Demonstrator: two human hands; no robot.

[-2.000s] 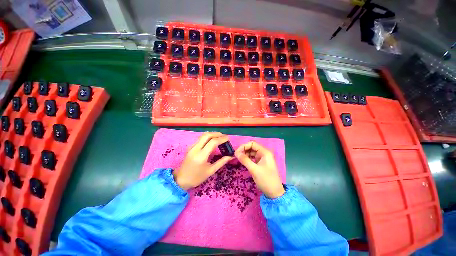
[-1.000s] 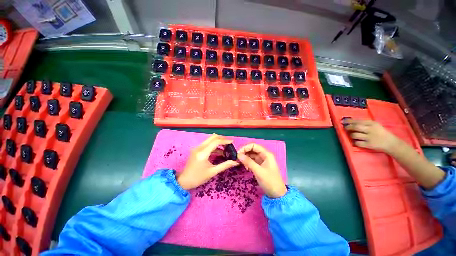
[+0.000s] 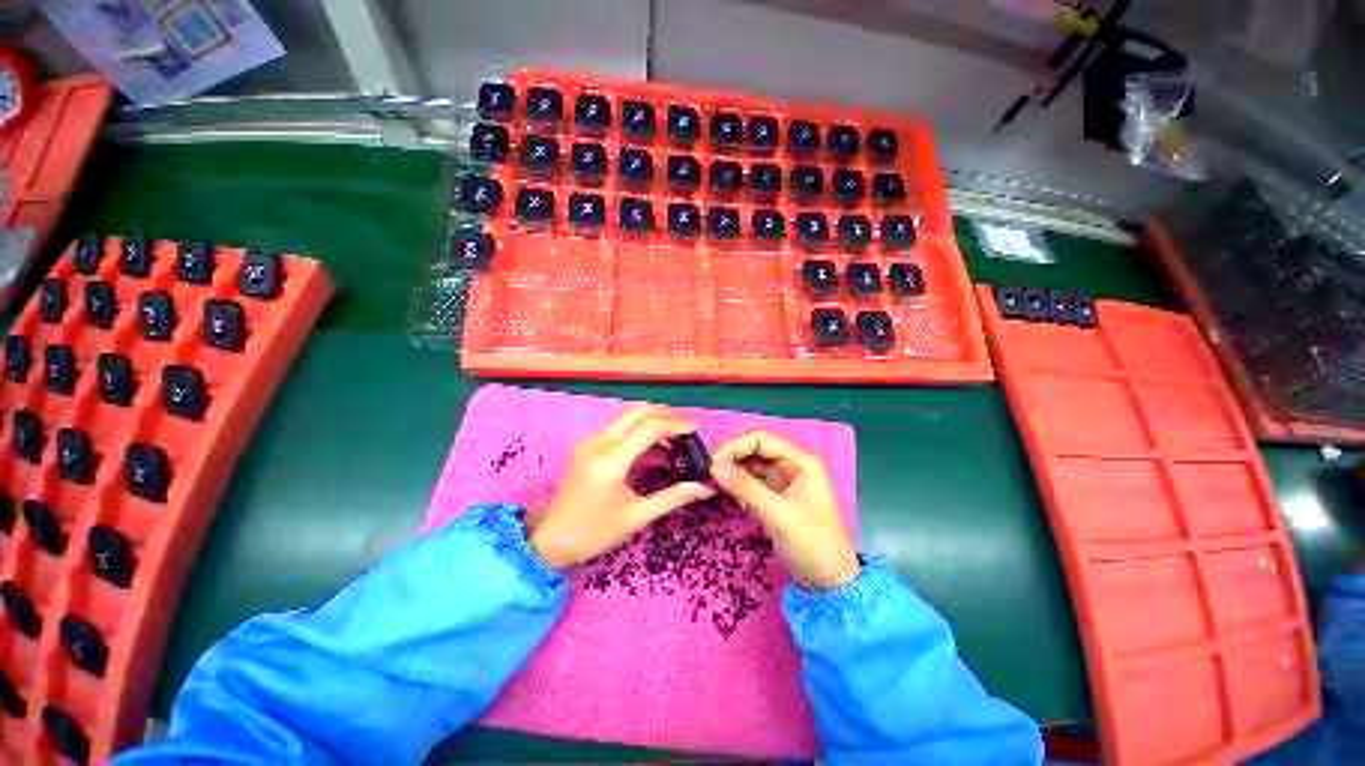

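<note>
My left hand [image 3: 606, 486] holds a black square housing [image 3: 690, 458] between thumb and fingers, tilted, above the pink mat [image 3: 629, 681]. My right hand [image 3: 794, 509] has its thumb and index fingertips pinched at the housing's right side; whether a small fitting is between them is hidden. A loose pile of tiny black fittings [image 3: 719, 576] lies on the mat below and between the hands, with a few more bits at its upper left.
The middle red tray [image 3: 644, 362] behind the mat bears rows of housings on a clear blister tray [image 3: 437, 307]. The left red tray [image 3: 285, 322] has spaced housings. The right red tray [image 3: 1115, 516] has several at its far end. Stacked blister trays [image 3: 1272, 299] stand far right.
Another person's hand reached onto the right red tray a second ago and is now gone; the lone housing there is gone too. The housing in my left hand has turned slightly since the earliest frame.
</note>
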